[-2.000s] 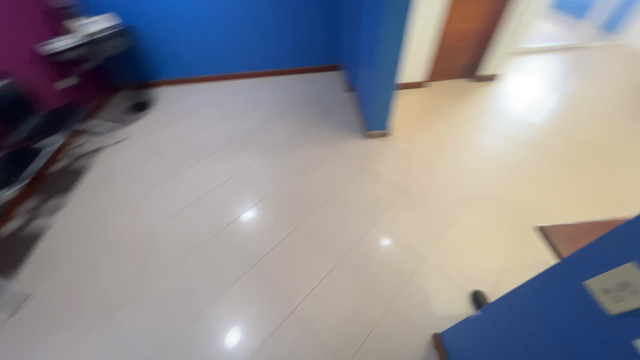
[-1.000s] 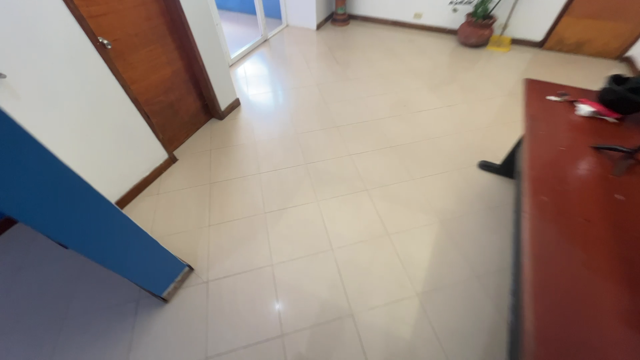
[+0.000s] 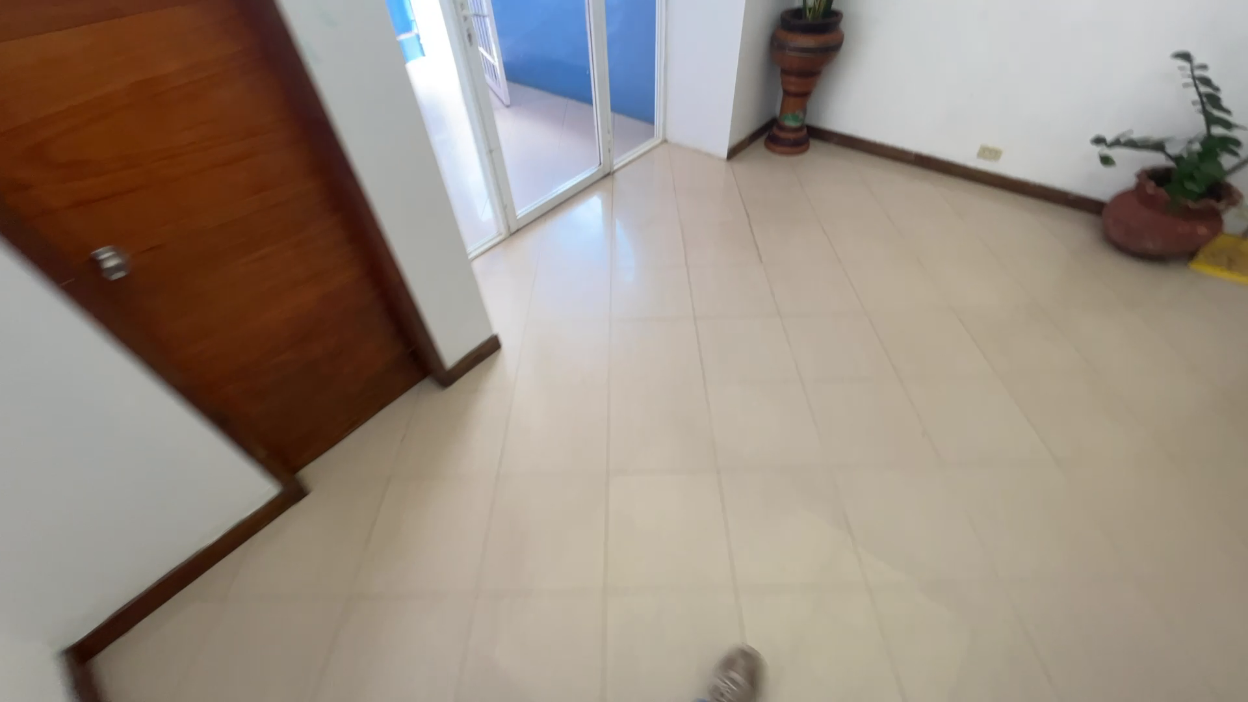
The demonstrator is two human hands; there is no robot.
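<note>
Neither my left hand nor my right hand shows in the head view. The tip of a shoe (image 3: 736, 675) is at the bottom edge, a little right of centre, on the pale tiled floor (image 3: 663, 419). On the left stands a brown wooden door (image 3: 195, 224), shut in its dark frame, with a metal doorknob (image 3: 111, 262) near its left side. A white-framed glass door (image 3: 546, 107) is at the top, with a blue wall and more floor seen through it.
A tall ceramic planter (image 3: 795, 83) stands in the far corner. Farther right, a round clay pot (image 3: 1162, 216) holds a leafy plant, with a yellow dustpan-like object (image 3: 1224, 257) beside it. A wall outlet (image 3: 990, 153) sits above the dark baseboard (image 3: 955, 168).
The view has swung right and moved forward. The blue partition and the red-brown table seen before are out of view, and a shoe tip has come in at the bottom.
</note>
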